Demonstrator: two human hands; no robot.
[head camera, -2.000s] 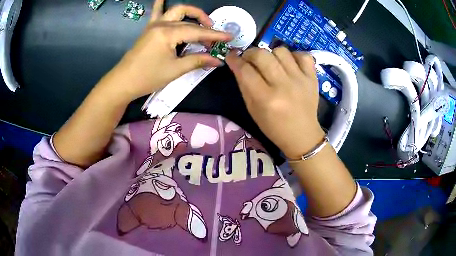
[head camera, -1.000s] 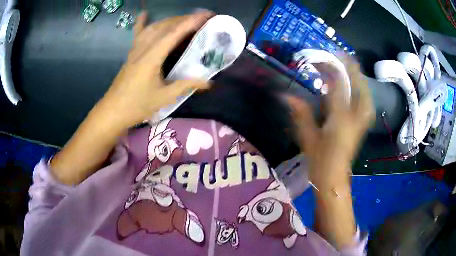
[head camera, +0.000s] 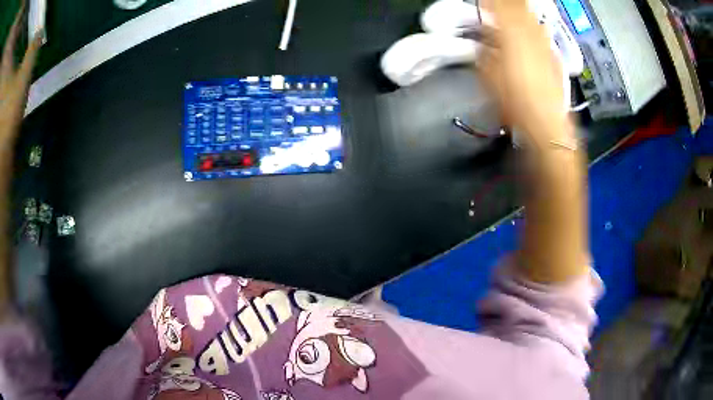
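Observation:
My right hand (head camera: 520, 74) is blurred at the upper right, over the pile of white curved arms (head camera: 426, 58). Its fingertips reach to the top of the picture, and whether they hold an arm cannot be told. My left hand (head camera: 14, 86) is blurred and cut off by the left edge. A narrow white piece (head camera: 37, 19) shows beside its fingers; whether it is gripped is unclear. The blue test board (head camera: 266, 129) lies flat on the black top, with red lit parts on its lower left and glare at its lower right.
Several small green circuit boards (head camera: 66, 225) lie at the left. A white cable (head camera: 288, 23) hangs in above the blue board. Thin dark and red wires (head camera: 477, 129) trail from the pile. A white-grey box with a lit blue screen (head camera: 606, 55) stands at the upper right.
The view has turned to the right. My right hand has moved from the blue board to the pile. The curved arm is off the board. The open shell is no longer in clear view.

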